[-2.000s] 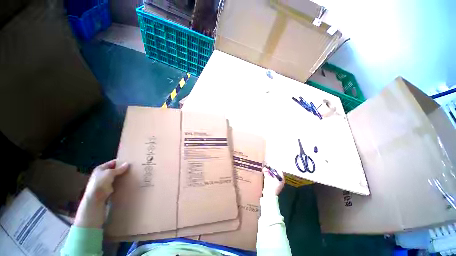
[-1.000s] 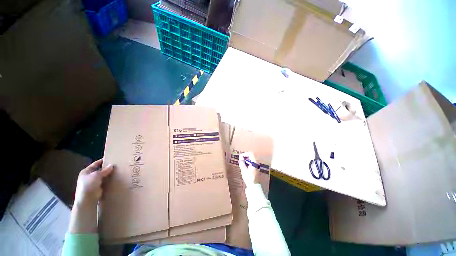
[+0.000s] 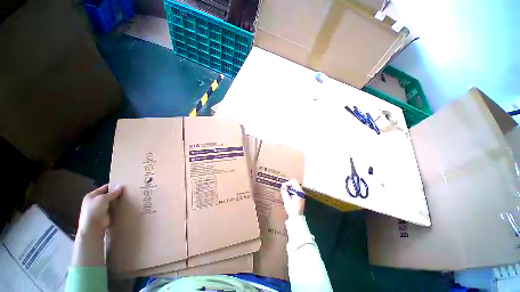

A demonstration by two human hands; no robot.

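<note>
Several flat brown cartons lie fanned on my lap. The top carton [image 3: 151, 239] has a crease down the middle and dark stripes over small text on its right panel. My left hand [image 3: 98, 211] grips the left edge of the top cartons, thumb on top. My right hand [image 3: 293, 197] holds a dark marker pen [image 3: 297, 193] over the striped label of a lower carton [image 3: 273, 228] that shows to the right. Whether the pen tip touches the carton cannot be told.
A white board table [image 3: 273, 102] stands ahead, with scissors [image 3: 356, 181], spare pens [image 3: 362, 118] and a tape roll [image 3: 388, 118]. Large open cartons stand behind and at right [image 3: 445, 188]. A green crate [image 3: 208, 40] is behind. Marked cartons [image 3: 34, 245] lie low at left.
My right hand has moved left from the table's near edge onto the lower carton's label. The top cartons have shifted left with my left hand, showing more of the carton beneath.
</note>
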